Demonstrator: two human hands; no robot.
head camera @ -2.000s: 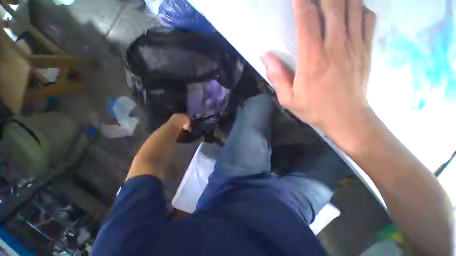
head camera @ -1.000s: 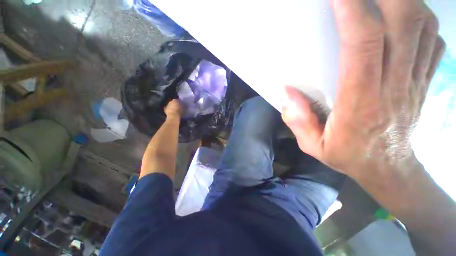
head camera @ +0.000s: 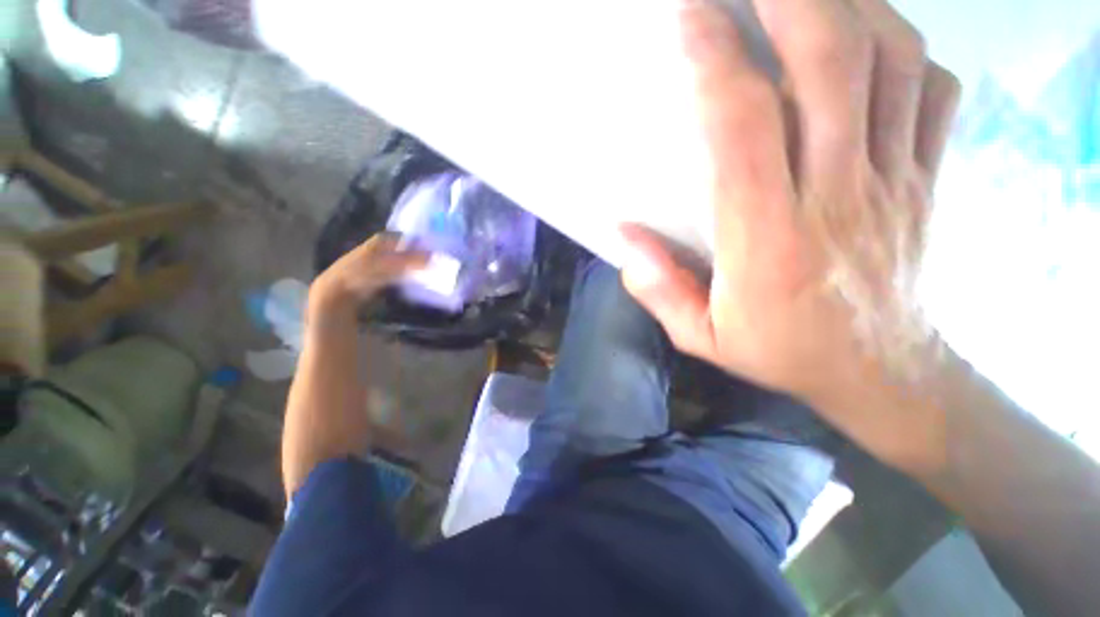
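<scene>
A black plastic bag (head camera: 350, 217) stands on the floor beside my legs, partly under the table edge. Lilac cloth pieces (head camera: 495, 235) fill its opening. My left hand (head camera: 368, 268) is at the bag's opening, at the left side of the lilac pieces. Its fingers point toward a small pale piece (head camera: 442, 275); blur hides whether they grip it. My right hand (head camera: 814, 193) lies palm down on the white table, fingers slightly apart and thumb near the table edge, holding nothing that I can see.
The white table (head camera: 519, 90) is washed out by light, with a pale blue patch at the far right. A wooden frame (head camera: 121, 229) and a greenish rounded object (head camera: 133, 392) stand at the left. White scraps (head camera: 284, 316) lie on the floor. A white surface (head camera: 492, 446) shows beside my leg.
The view has shifted, and the table edge covers more of the bag. My left hand has risen from the bag's near rim to beside the lilac pieces. My right hand stays on the table.
</scene>
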